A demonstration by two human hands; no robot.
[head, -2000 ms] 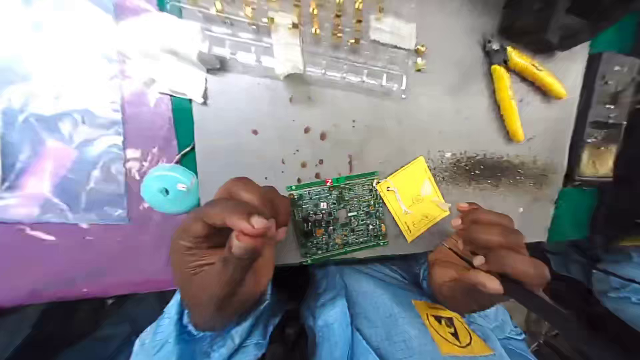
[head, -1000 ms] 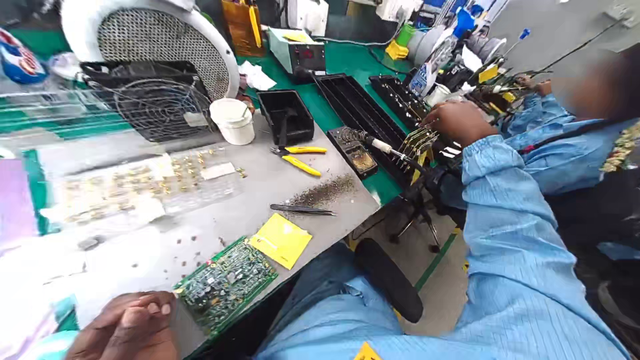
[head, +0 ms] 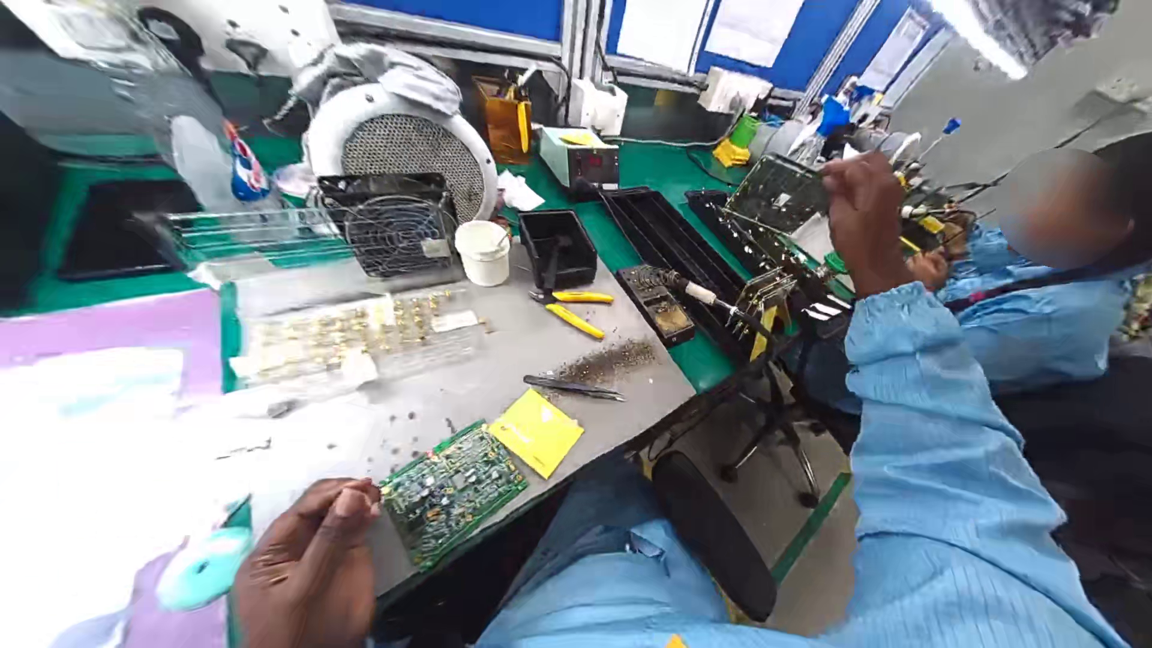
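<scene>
My left hand (head: 315,562) is beside the left corner of a populated green circuit board (head: 454,493), thumb and fingertips pinched together; whether something small is between them cannot be told. A yellow paper note (head: 536,433) touches the board's right side. Behind the note, black tweezers (head: 573,388) lie on the grey mat, and farther back are yellow-handled cutters (head: 576,313). My right hand (head: 866,220) is raised at the right, fingers bent, just right of another green circuit board (head: 778,193); its grip is unclear.
Clear plastic trays (head: 360,337) of brass-coloured parts stand left of a white tub (head: 483,252) and a black bin (head: 558,247). A soldering iron (head: 700,292) rests by its stand, near long black trays (head: 675,238). A co-worker's blue sleeve (head: 1044,315) is at the right. A teal spool (head: 205,569) lies lower left.
My right hand has gone from beside the yellow note to up over the right side of the bench. The tweezers now lie on the mat. The view has swung up and right.
</scene>
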